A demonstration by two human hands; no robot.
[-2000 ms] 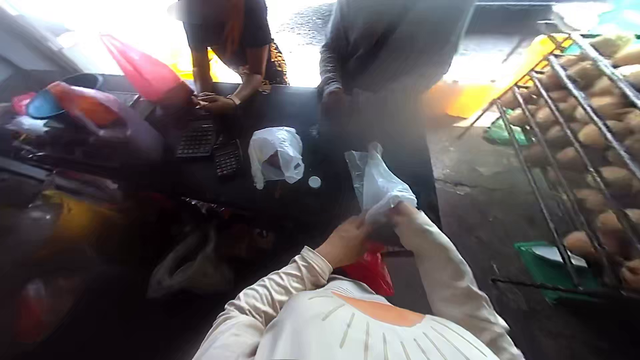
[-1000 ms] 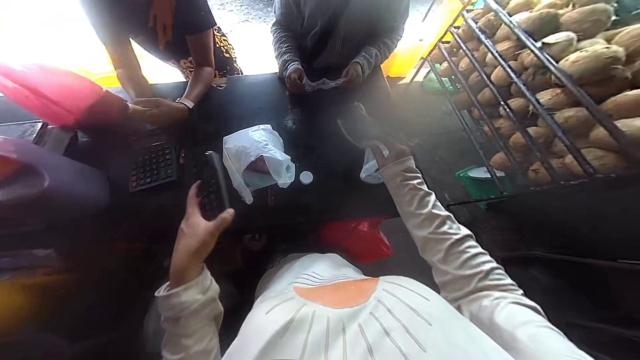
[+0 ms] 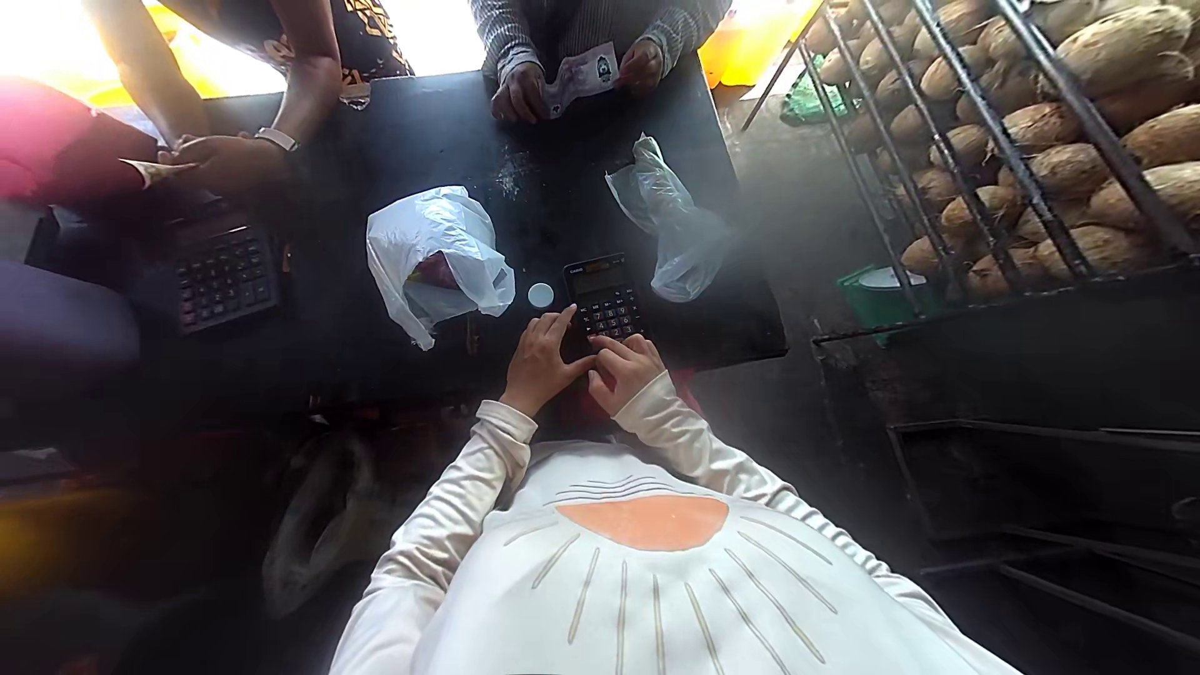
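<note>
A black calculator (image 3: 600, 292) lies on the dark table, its keys towards me. My left hand (image 3: 546, 361) rests at its left edge, thumb and fingers apart. My right hand (image 3: 630, 373) is over its lower keys with the fingers bent. Left of it are a small white disc (image 3: 540, 295) and an open white plastic bag (image 3: 439, 262) with something dark reddish inside. To the right lies a clear plastic bag (image 3: 677, 225) with whitish contents. Across the table a person's two hands hold a banknote (image 3: 583, 79).
A larger calculator (image 3: 225, 272) lies at the left, by another person's hands (image 3: 234, 159) with a paper note. At the right, a metal rack (image 3: 994, 141) holds many coconuts, with a green container (image 3: 886, 298) below. The black table (image 3: 750, 323) has its corner near the rack.
The black calculator, held in my left hand a second ago, now lies on the table. My right hand has left the clear bag and come to the calculator. The person opposite now shows a banknote.
</note>
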